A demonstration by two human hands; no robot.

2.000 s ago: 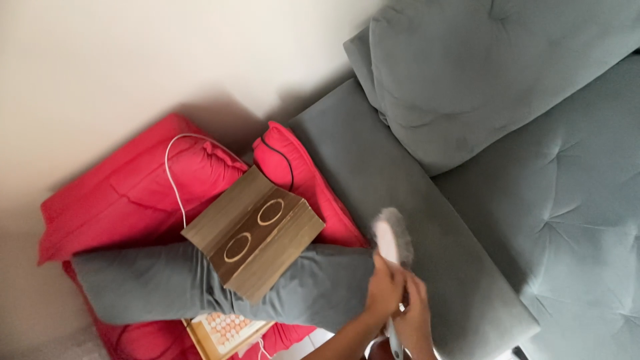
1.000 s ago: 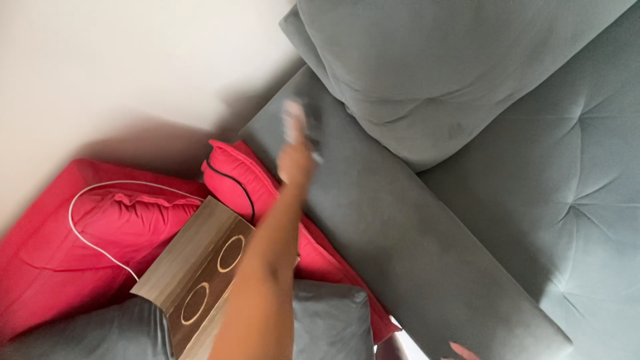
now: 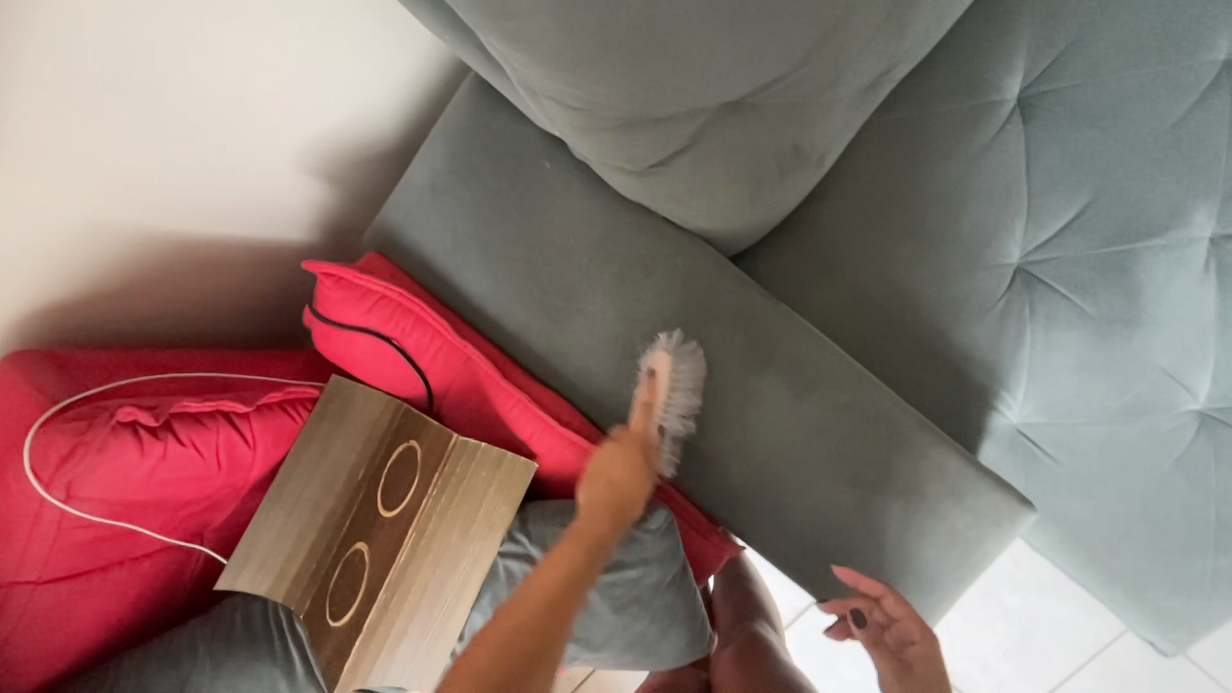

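My left hand (image 3: 616, 476) grips a scrub brush with white bristles (image 3: 681, 395), one finger stretched along its back. The bristles lie against or just over the grey fabric armrest (image 3: 577, 250) of the sofa; I cannot tell if they touch. The brush handle is hidden by the hand. Near the armrest's lower end, my right hand (image 3: 890, 626) is held with its fingers apart and nothing in it.
Left of the armrest stand a red cushioned seat (image 3: 164, 452), a grey pillow (image 3: 616, 606) and a folded wood-look board (image 3: 385, 529) with two rings. A white cable (image 3: 58, 500) loops there. A large grey cushion (image 3: 712, 106) leans above the tufted seat (image 3: 1107, 289).
Two seconds ago both hands were together at the brush; now only the left holds it. Since one second ago the brush has come back down the armrest, and more of the right hand shows.
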